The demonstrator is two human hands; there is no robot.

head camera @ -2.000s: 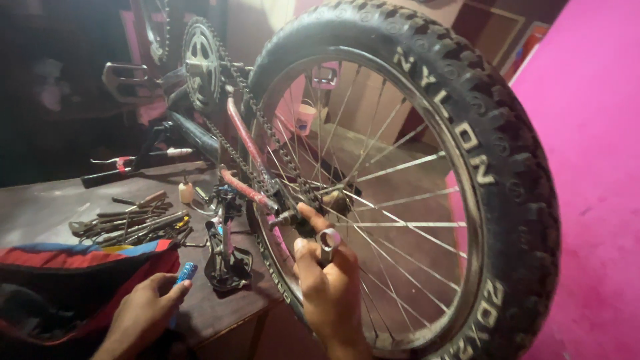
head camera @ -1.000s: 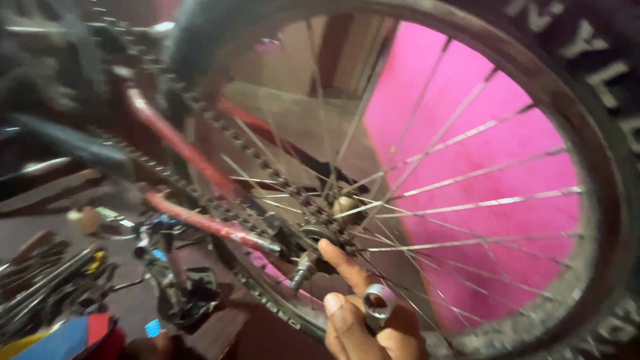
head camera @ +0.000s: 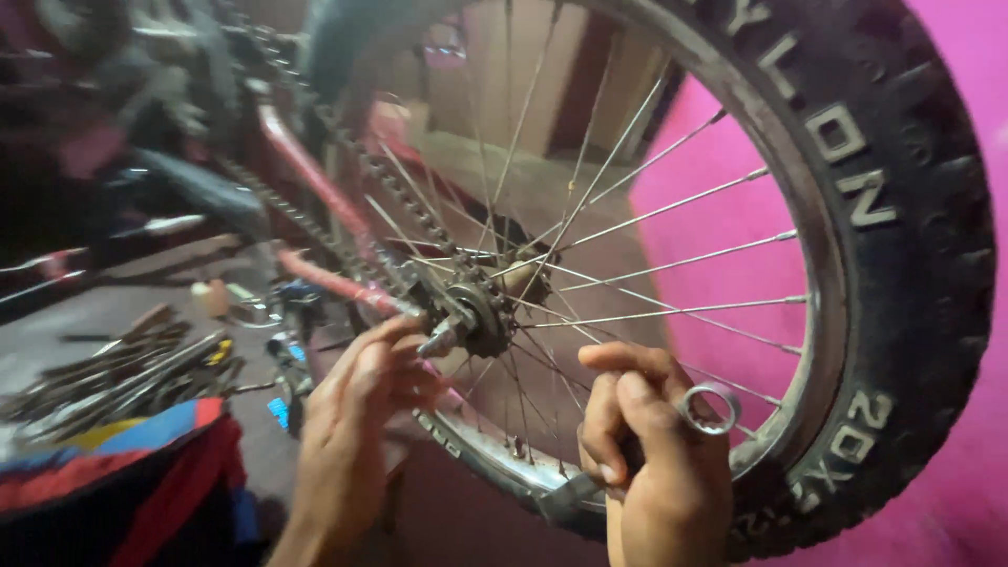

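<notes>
A bicycle wheel with a knobby black tire (head camera: 906,260) and wire spokes fills the right side. Its hub axle (head camera: 442,337) and small sprocket (head camera: 480,315) lie at the middle, beside the ends of the red frame tubes (head camera: 315,181). A chain (head camera: 394,181) runs down to the sprocket. My left hand (head camera: 358,425) is at the axle's left, fingertips by the lower red tube's end; its blurred fingers hide whether it grips anything. My right hand (head camera: 654,441) is closed around a metal tool, probably a wrench, whose ring end (head camera: 710,409) sticks out, in front of the lower spokes.
A pile of metal hand tools (head camera: 150,370) lies on the table at left, behind a red, blue and black cloth or bag (head camera: 126,472). A derailleur-like part (head camera: 291,370) stands near the table edge. A pink wall (head camera: 709,197) rises behind the wheel.
My left hand has come up from the lower left to the axle. My right hand has drawn back from the hub, lower right, still with the ring-ended tool.
</notes>
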